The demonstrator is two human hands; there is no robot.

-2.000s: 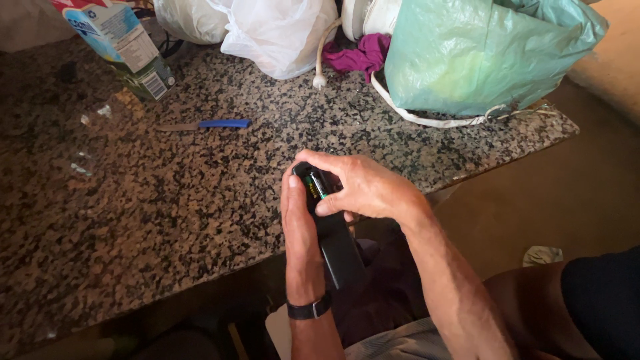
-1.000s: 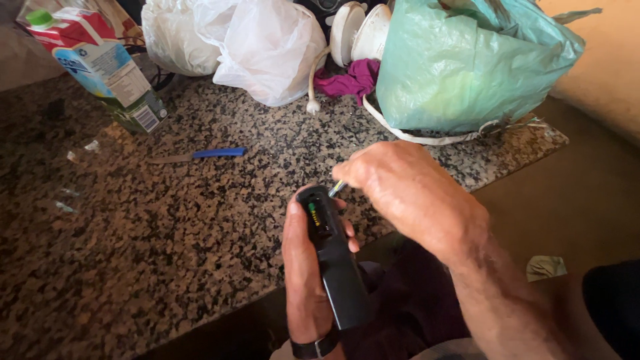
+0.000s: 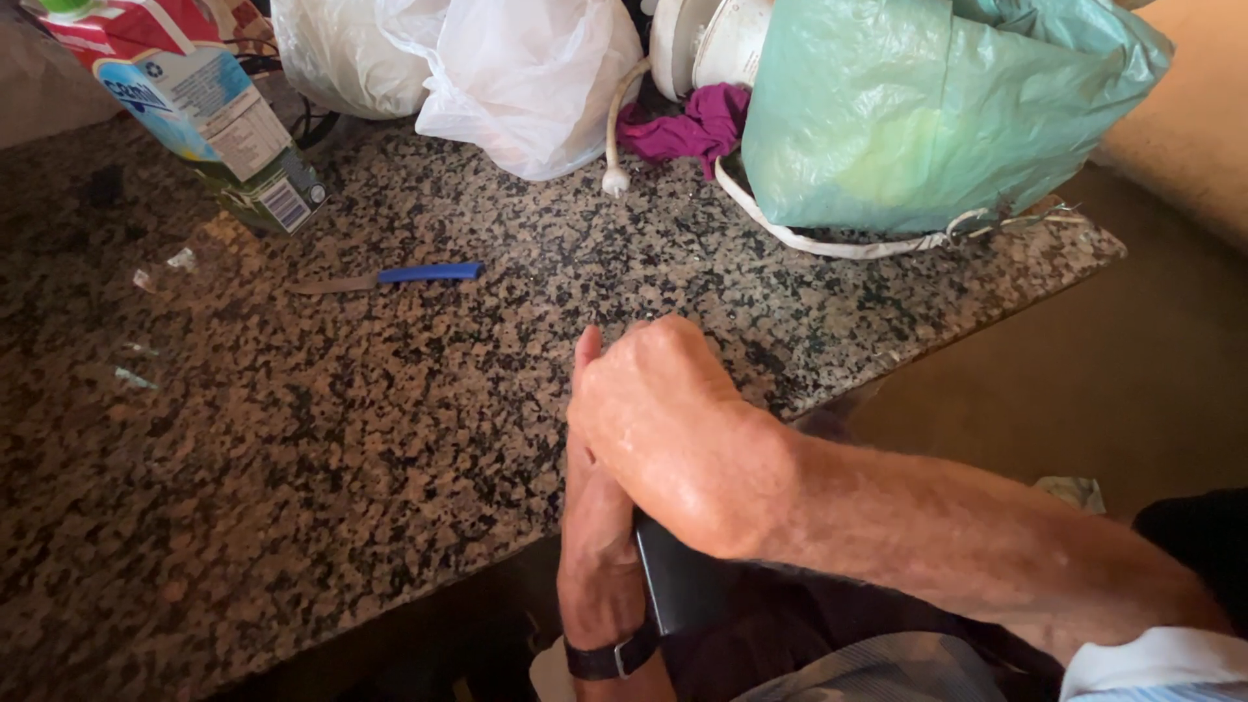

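A black handheld device point(image 3: 678, 575) lies in my left hand point(image 3: 597, 507), near the front edge of the granite countertop. My right hand point(image 3: 673, 419) is laid over the device's upper end and hides it, so only the lower part of the black body shows below the wrist. Whether my right hand holds a small item between its fingers is hidden. My left fingertip shows just beyond the right knuckles. A knife with a blue handle point(image 3: 430, 273) lies on the counter, further back and to the left.
On the granite countertop point(image 3: 390, 468), a drink carton point(image 3: 229, 117) stands at the back left. White plastic bags point(image 3: 526, 88), a white cord point(image 3: 614, 136), a purple cloth point(image 3: 697, 125) and a green plastic bag point(image 3: 936, 127) line the back. Small scraps point(image 3: 181, 258) lie at the left.
My right hand, earlier beside the device's open battery compartment with a small item in its fingers, has moved left over the device and now covers the compartment.
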